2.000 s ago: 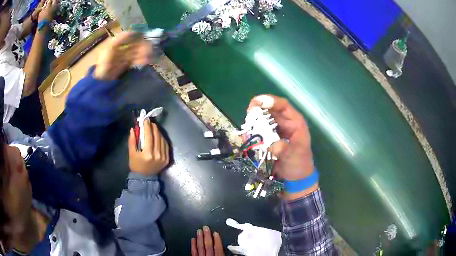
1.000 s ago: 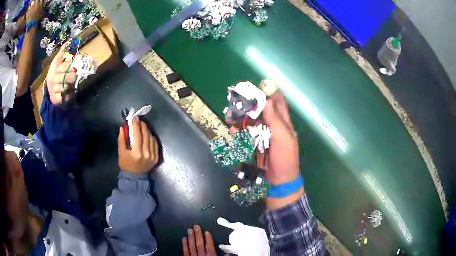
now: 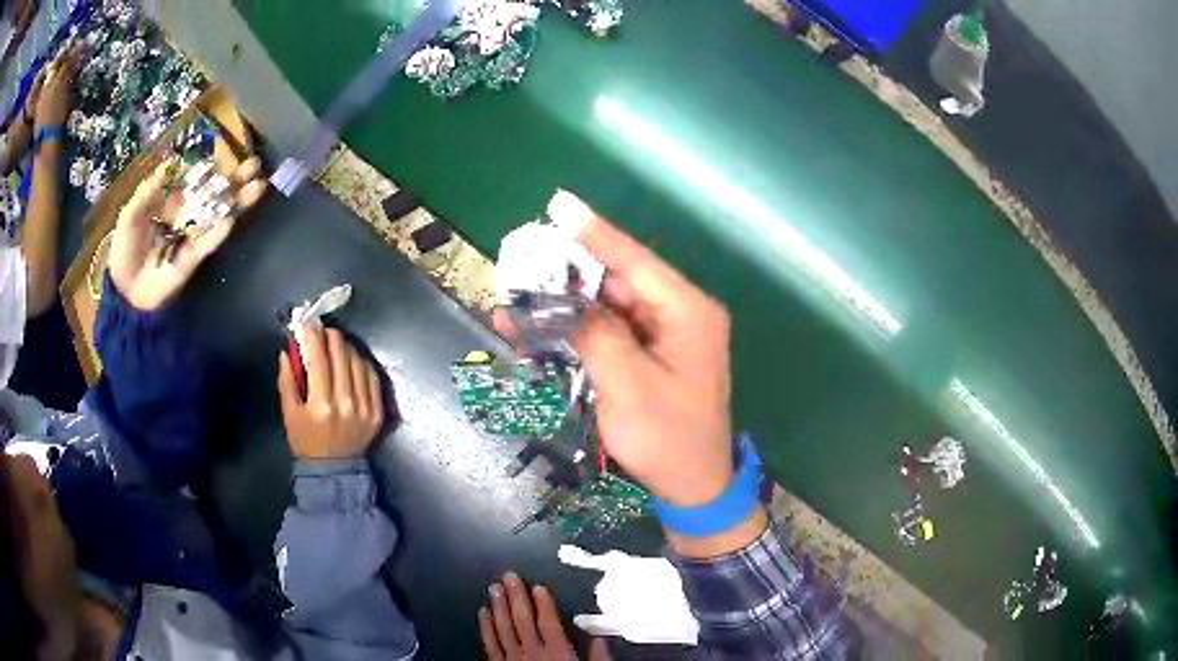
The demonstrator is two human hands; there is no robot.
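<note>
My right hand (image 3: 659, 375), with a blue wristband and a white-tipped finger, grips a chunky white plastic part (image 3: 549, 265) with dark wiring, a little blurred. A green circuit board (image 3: 510, 398) with a yellow block shows just below it, over the mat; fingers hide how the two join. Another board with dark parts and a red lead (image 3: 601, 504) is near my wrist. My left hand (image 3: 523, 622) is at the bottom edge, cut off, fingers slightly apart on the mat, holding nothing visible. A white glove-like cloth (image 3: 646, 597) lies between my hands.
A neighbour's hand (image 3: 162, 245) holds a white wired unit; another hand (image 3: 333, 400) holds a red-handled tool. The green belt (image 3: 775, 387) carries piled assemblies (image 3: 478, 45) behind a divider bar (image 3: 368, 97) and small wired units (image 3: 933, 484) at right. A squeeze bottle (image 3: 960, 58) stands beyond.
My right hand has moved left and turned, still holding the white part. The neighbour's raised hand has opened under its unit. More small wired units show on the belt at lower right.
</note>
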